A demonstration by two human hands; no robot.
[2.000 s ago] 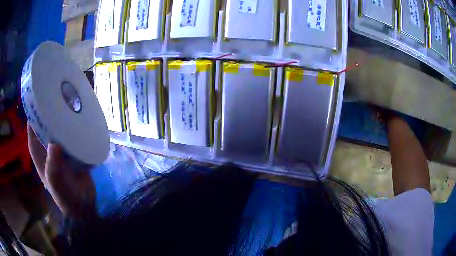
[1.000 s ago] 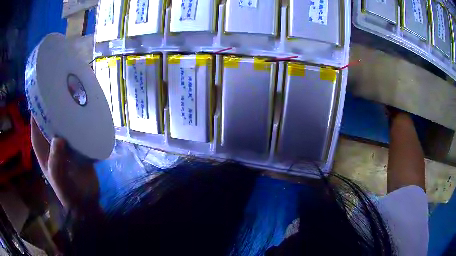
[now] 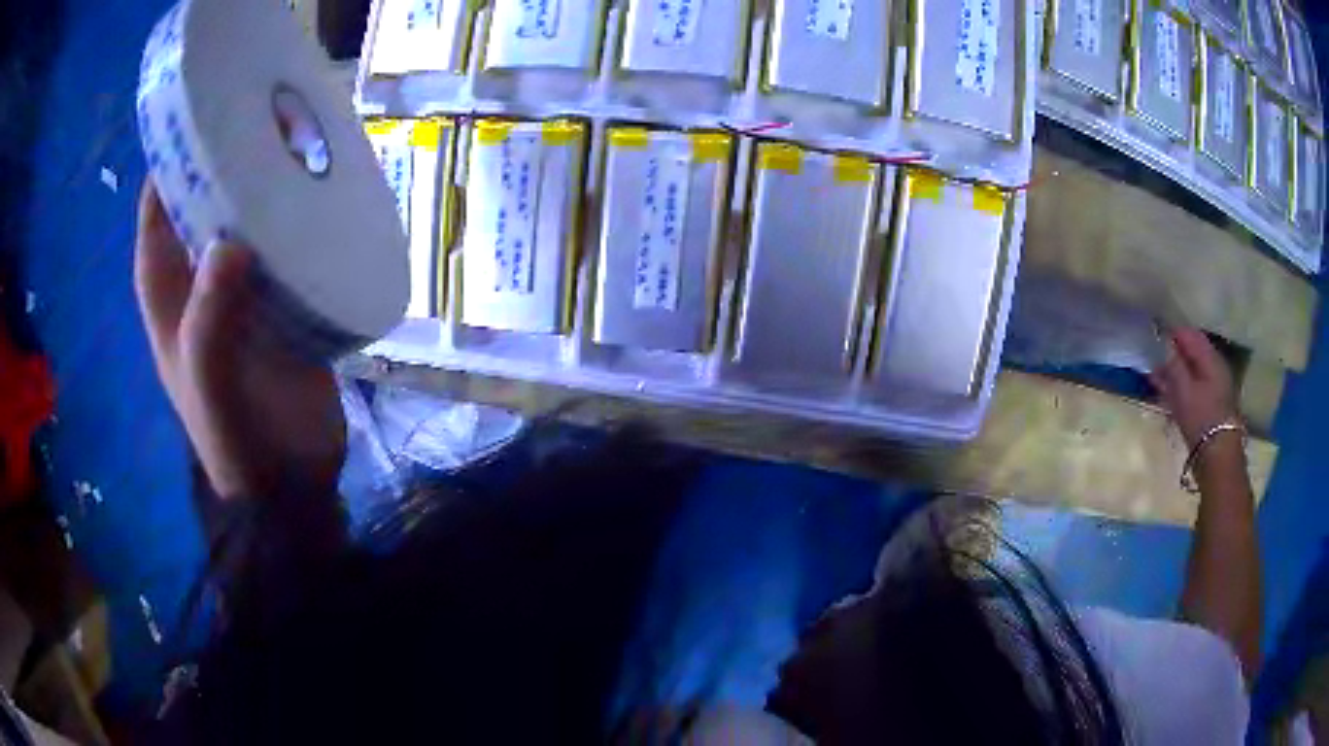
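Observation:
My left hand [image 3: 241, 350] holds a large white tape roll [image 3: 233, 161] upright at the left, thumb on its flat face. A tray [image 3: 656, 382] of silver pouch cells lies in front of me. In its near row, the left cells carry white strips with blue print [image 3: 656, 241]; the two right cells [image 3: 809, 262] are plain with yellow patches at the top. My right hand [image 3: 1198, 382] is at the right over the pallet gap, fingers near a blurred translucent whitish patch [image 3: 1093, 328]. Whether it holds anything is unclear.
A second tray [image 3: 1166, 88] of cells lies at the upper right. Wooden pallet slats [image 3: 1137, 233] show under and beside the trays. Crumpled clear film [image 3: 437, 434] lies below the tray. White scraps dot the blue floor [image 3: 102, 292]. Dark hair covers the lower middle.
My left hand and the roll have moved up and right in view. My right hand has come out from the dark pallet gap and now shows with its wrist. The tray has shifted in view.

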